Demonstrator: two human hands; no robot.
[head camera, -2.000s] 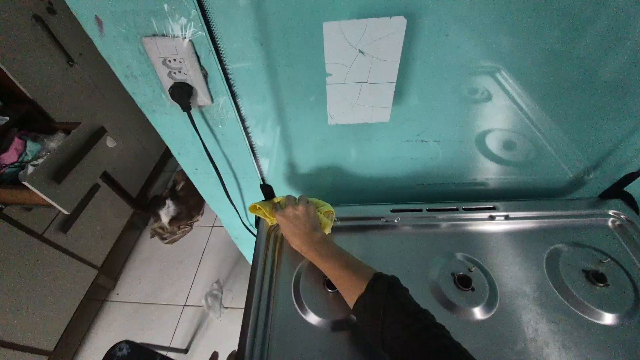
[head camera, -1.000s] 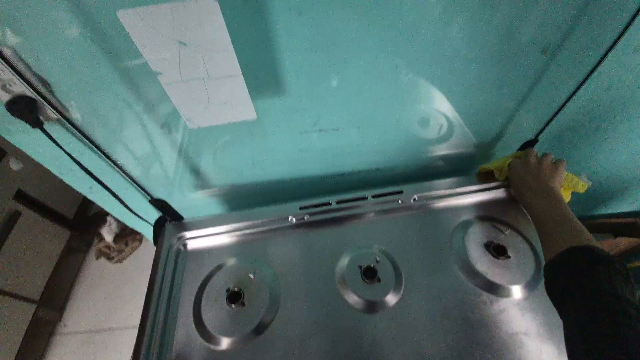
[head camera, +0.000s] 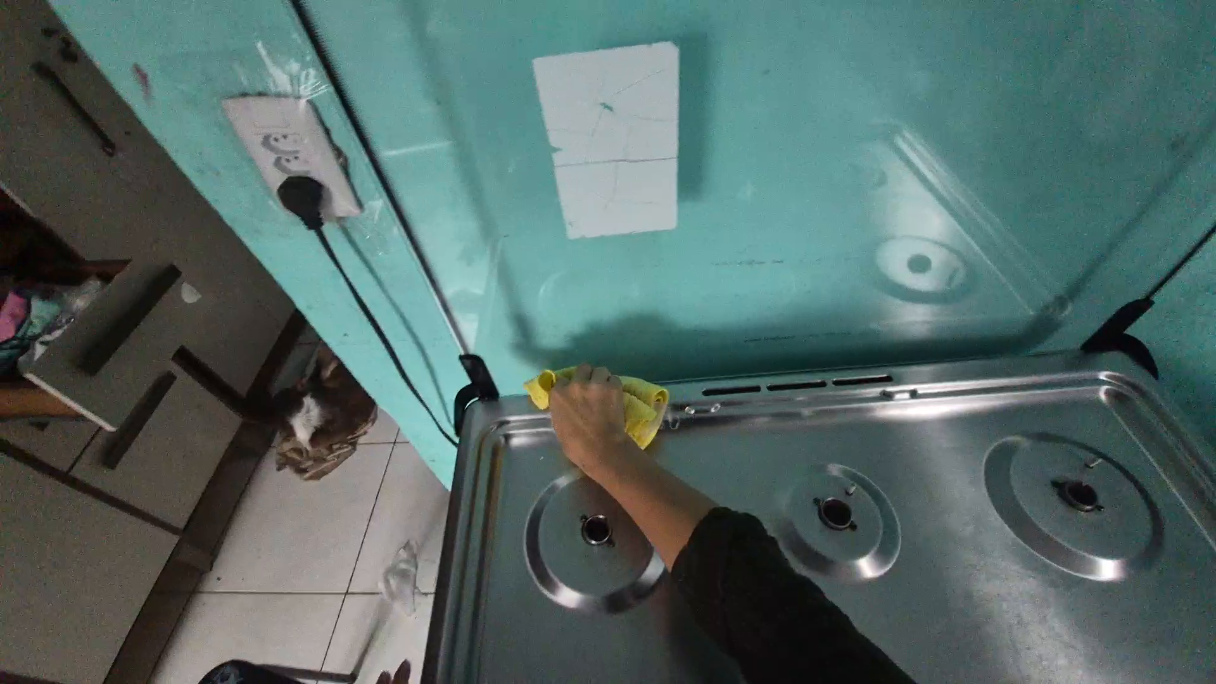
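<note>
My right hand (head camera: 589, 418) is closed on a yellow cloth (head camera: 646, 407) and presses it on the rear rim of a stainless steel cooktop (head camera: 722, 446), close to its left rear corner. The cloth bunches out on both sides of my fingers. Below the hand lies a round burner recess (head camera: 596, 529), partly hidden by my forearm; others are to the right. Behind the rim stands a raised glass lid (head camera: 807, 190). At the bottom edge only some fingertips, seemingly of my left hand (head camera: 394, 674), show beside the cooktop; what they do is hidden.
A black plug (head camera: 302, 198) sits in the wall outlet (head camera: 275, 142), its cord hanging by the left lid hinge (head camera: 478, 377). Left are an open drawer (head camera: 104, 342) with cloths, a cat (head camera: 323, 408) on the tiled floor and a clear plastic piece (head camera: 401, 578).
One second ago my right hand was at the cooktop's right rear corner; now it is near the left rear corner with the yellow cloth. The view has swung left.
</note>
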